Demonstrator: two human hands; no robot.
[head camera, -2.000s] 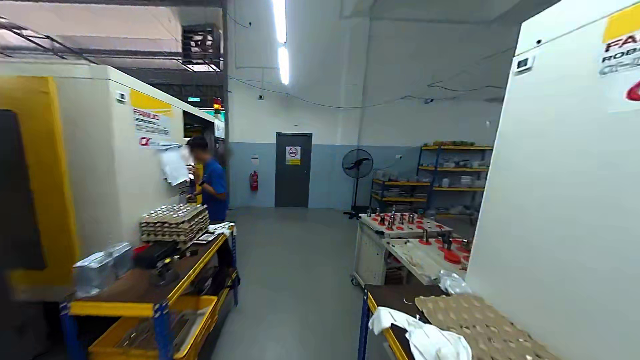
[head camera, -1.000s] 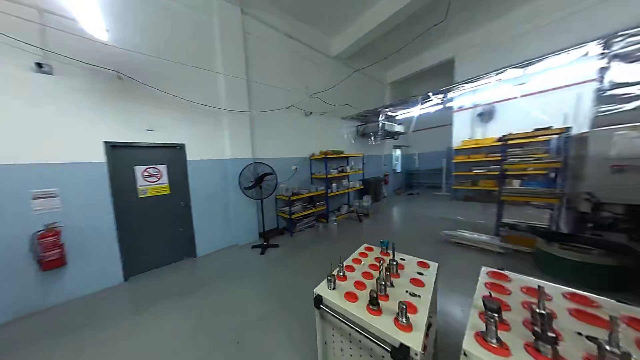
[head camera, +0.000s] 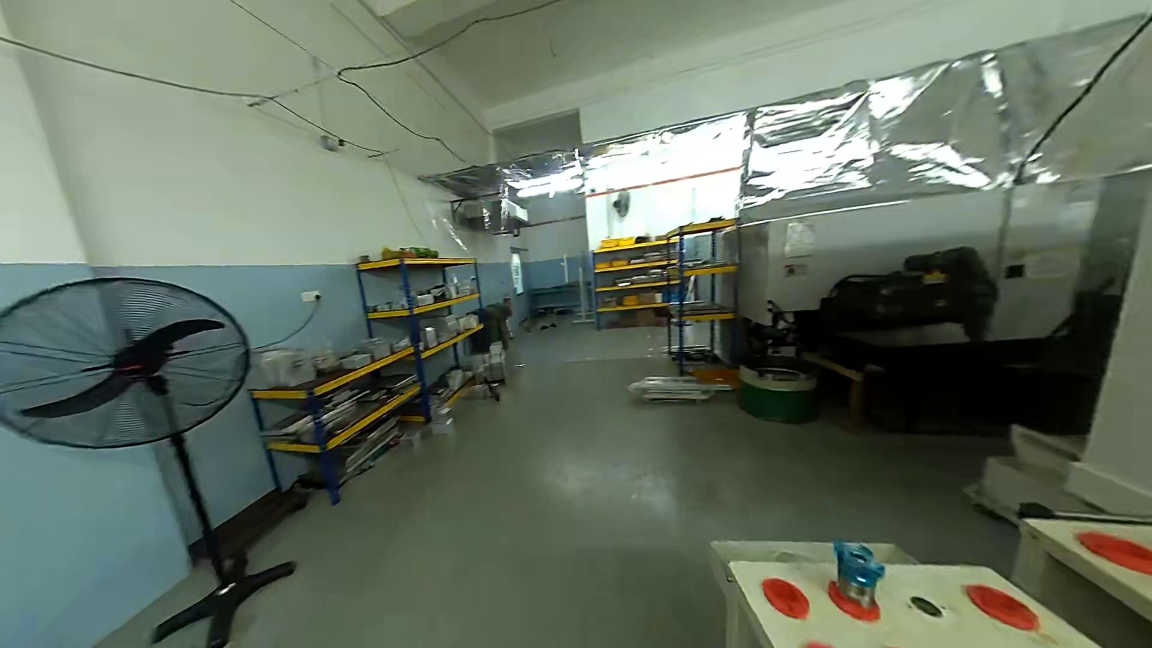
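Observation:
Neither of my hands is in view. At the lower right stands the white top of a tool holder cart (head camera: 936, 585) with red-rimmed round holes. A metal tool holder with blue wrapping on its upper part (head camera: 859, 574) sits upright in one of the red rings. Part of a second white cart top (head camera: 1098, 553) with a red ring shows at the right edge.
A black pedestal fan (head camera: 126, 360) stands at the left. Blue and yellow shelving racks (head camera: 414, 333) with boxes and metal stock line the left wall. Farther back are another rack (head camera: 679, 279), a green drum (head camera: 778, 391), bundled pieces on the floor (head camera: 675, 389) and dark machinery (head camera: 909, 306).
The view has swung far to the right and forward, past the door and the fan. The person in blue, the machine and the egg-tray stacks seen two seconds ago are out of view.

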